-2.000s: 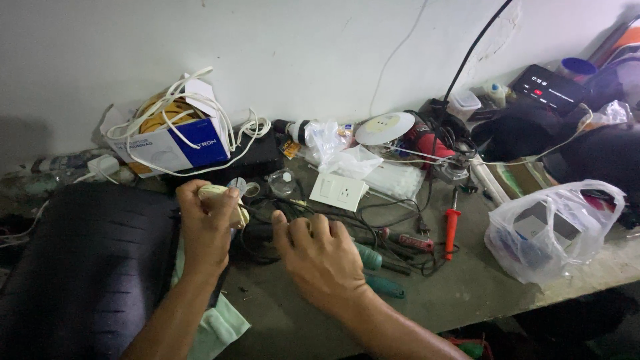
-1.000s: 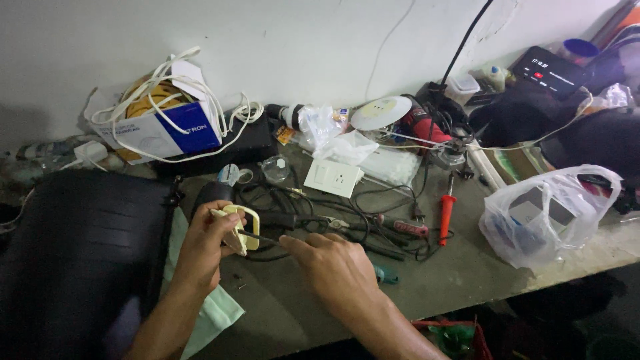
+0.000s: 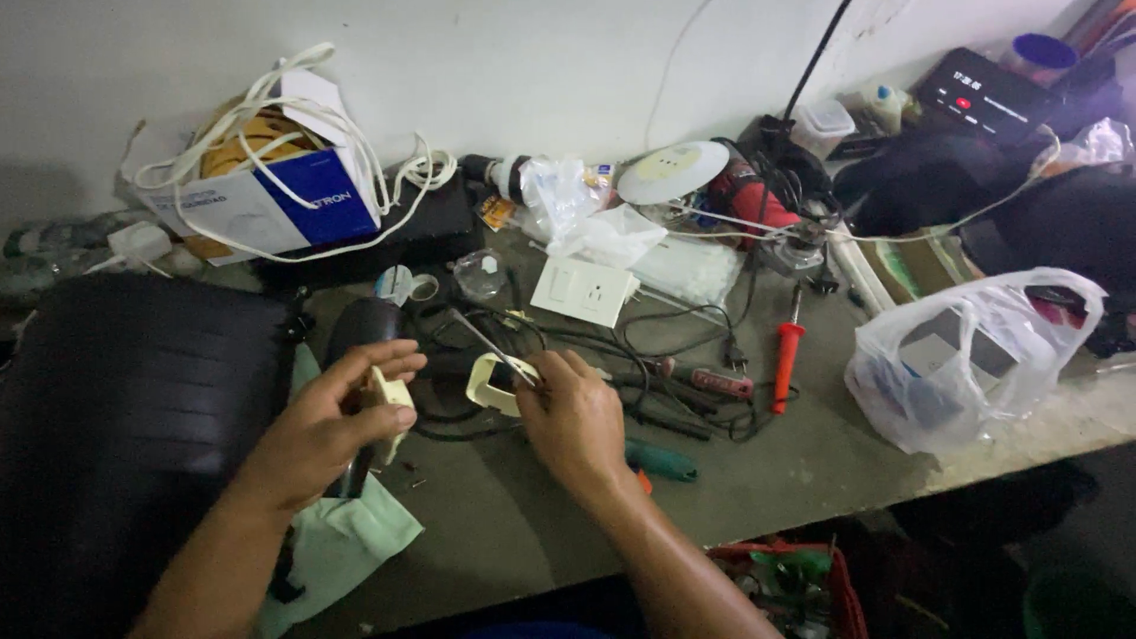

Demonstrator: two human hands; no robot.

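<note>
Between the thumb and fingers of my left hand (image 3: 333, 422) is a small cream plastic piece (image 3: 392, 413), seen edge-on. My right hand (image 3: 572, 417) grips a cream plastic frame (image 3: 486, 386) with an open middle, together with a thin metal-shafted tool (image 3: 484, 337) that points up and left; its handle is hidden in the fist. Behind my right hand lies a white switch-and-outlet plate (image 3: 581, 291). Black cables (image 3: 532, 330) run beneath and behind both hands. A dark rounded object (image 3: 368, 333) stands just behind my left hand.
A red-handled soldering iron (image 3: 786, 364) and a clear plastic bag (image 3: 967, 390) lie to the right. A blue and white box (image 3: 328, 200) with white cord stands at the back left. A black ribbed object (image 3: 133, 399) fills the left side, beside a pale green cloth (image 3: 359, 541).
The cream frame, earlier at my left hand, is now in my right hand, apart from the piece in my left. My hands have moved farther apart.
</note>
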